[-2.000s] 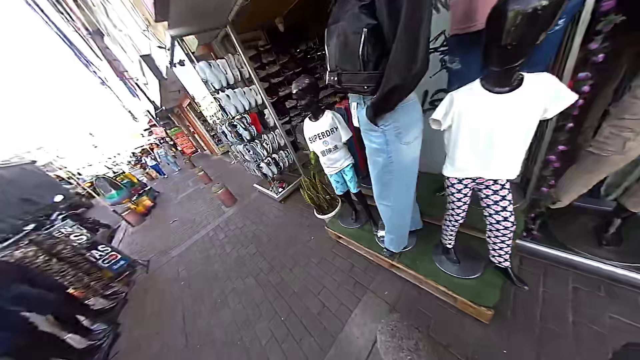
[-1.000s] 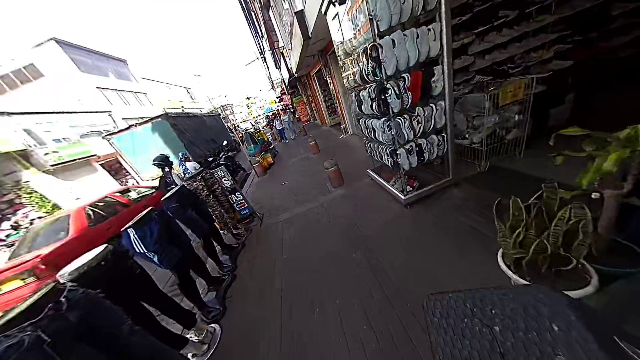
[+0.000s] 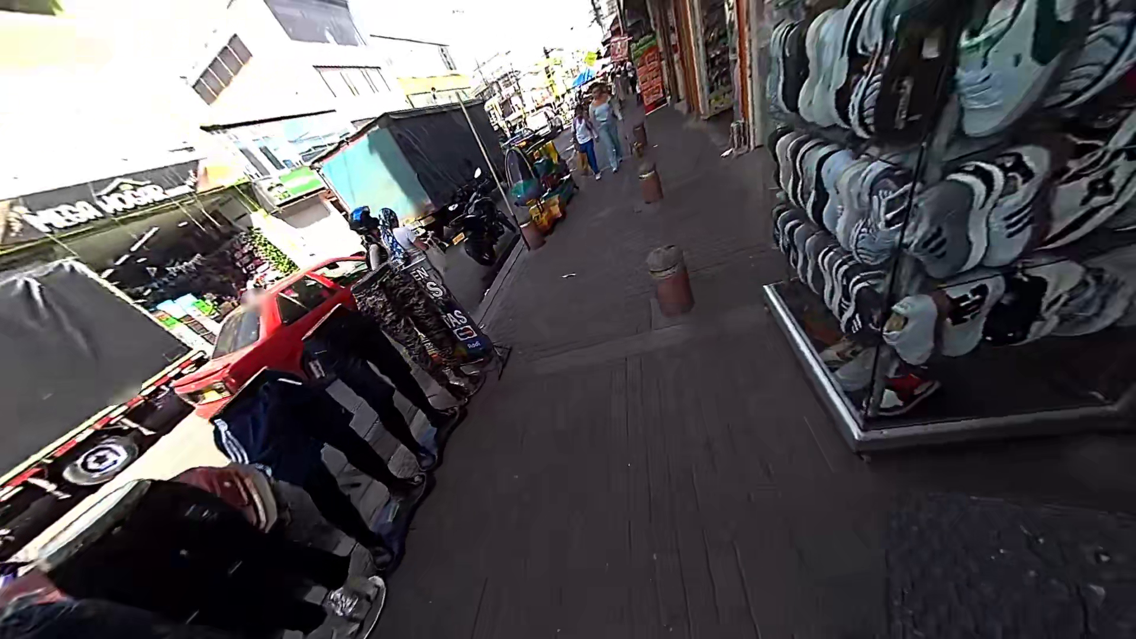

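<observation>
Neither my left hand nor my right hand shows in the head view, so what they hold or touch is hidden. A paved sidewalk (image 3: 612, 444) runs ahead of me. Close on the right stands a glass-sided display case of sneakers (image 3: 941, 222), its metal base edge resting low by the pavement. Along the left side, lower-body mannequins in dark trousers (image 3: 284, 426) stand in a row, with camouflage trousers (image 3: 404, 311) farther along beside a dark sign (image 3: 461, 324) that bears writing.
Short reddish bollards (image 3: 672, 282) stand on the sidewalk ahead. Two people (image 3: 603, 133) are farther along it. A red car (image 3: 284, 315), a covered truck (image 3: 71, 355) and a parked motorcycle (image 3: 484, 217) are on the left. A dark patch (image 3: 1012, 568) lies at lower right.
The view has turned left and moved along the sidewalk. The sneaker display is now much nearer on the right. The clothed mannequins on the green platform and the potted plants have left the view.
</observation>
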